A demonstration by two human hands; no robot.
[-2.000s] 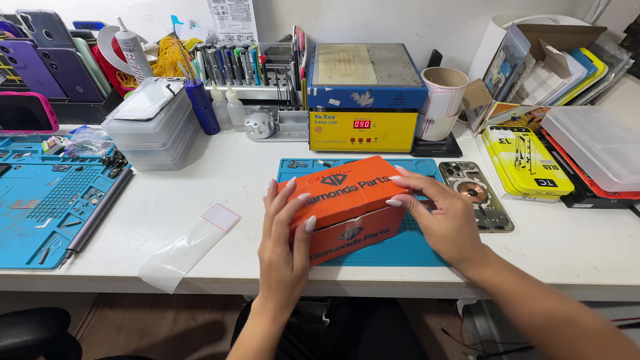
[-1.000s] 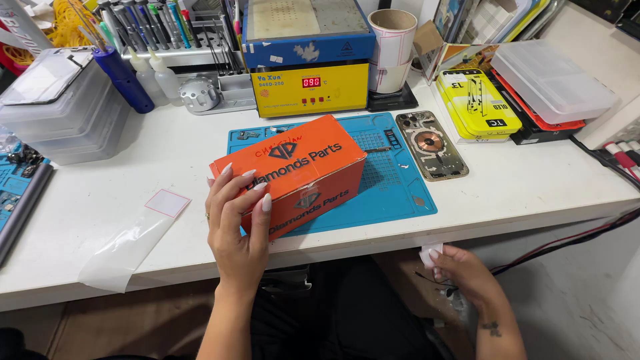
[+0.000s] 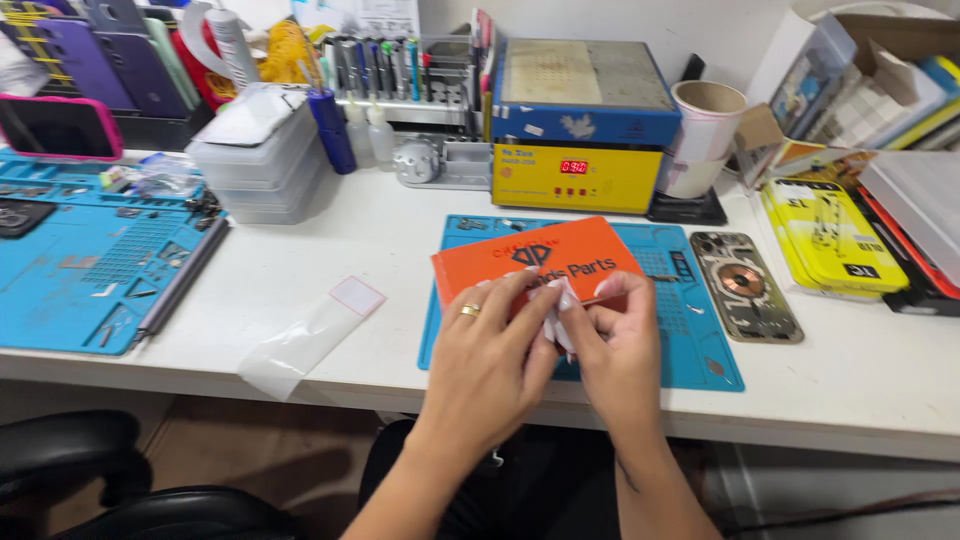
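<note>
An orange cardboard box (image 3: 480, 262) with printed and handwritten lettering rests on a blue repair mat (image 3: 675, 345). In front of it, my left hand (image 3: 491, 337) and my right hand (image 3: 619, 330) meet, with a small crumpled white piece (image 3: 556, 326), paper or plastic, pinched between their fingertips. The fingers cover the lower front of the box. A gold ring is on my left hand. Right of the mat lies an opened phone housing (image 3: 746, 289) with a round copper coil.
Behind the mat stands a yellow and blue heating plate (image 3: 574, 176), beside a cardboard roll (image 3: 701, 135). A clear plastic sleeve (image 3: 307, 345) overhangs the desk's front edge. Yellow tins (image 3: 832, 240) sit at right; stacked plastic boxes (image 3: 262, 165) and another blue mat (image 3: 82, 277) at left.
My right hand has come up from below the desk edge with the white piece. My left hand has moved off the box top to meet it. The view has shifted.
</note>
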